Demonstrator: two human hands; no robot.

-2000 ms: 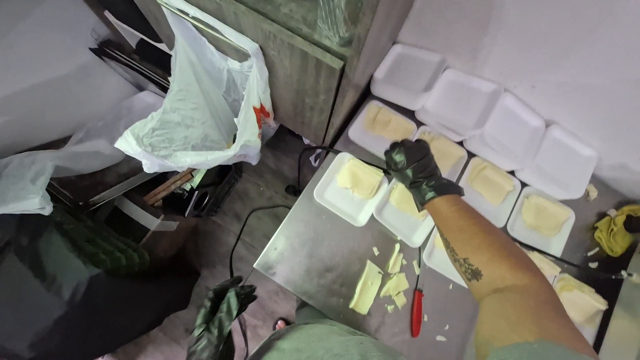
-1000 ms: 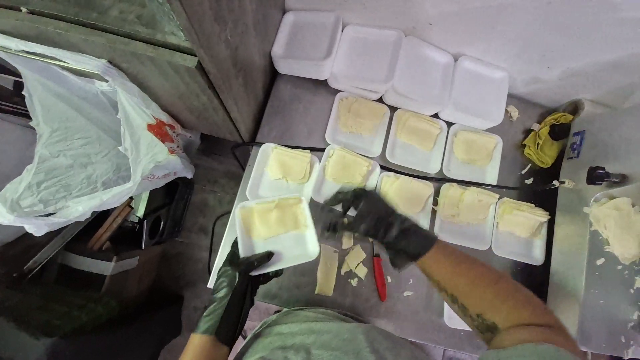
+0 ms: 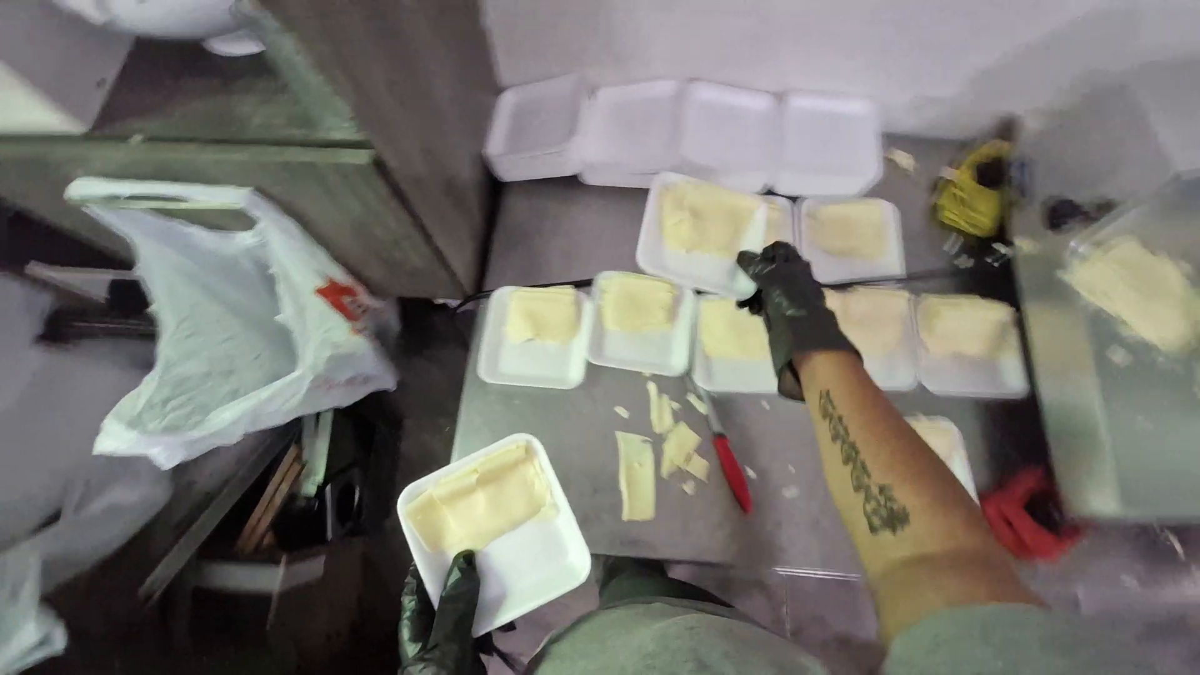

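Note:
Gloved in black, my left hand [image 3: 441, 614] grips a white foam tray [image 3: 534, 581] with folded slices of pale yellow cheese [image 3: 487, 502], held low in front of the table's left edge. My right hand [image 3: 787, 300], also in a black glove, pinches the right edge of another foam tray of cheese [image 3: 708, 225], raised over the back row and partly covering a tray there. Several more trays with cheese, such as one at the left [image 3: 534, 370], stand in rows on the metal table. A red-handled knife [image 3: 731, 469] lies beside cheese strips [image 3: 637, 478].
Stacked white foam trays [image 3: 637, 131] stand along the wall. A white plastic bag [image 3: 206, 309] hangs from the cabinet at the left. A yellow cloth-like item [image 3: 975, 192] lies at the back right, near a metal surface holding more cheese [image 3: 1139, 291]. A dark cable crosses the table.
A tray of cheese is now in my right hand, which was without one a second ago. My left hand, without a tray two seconds ago, still holds one. The view has shifted.

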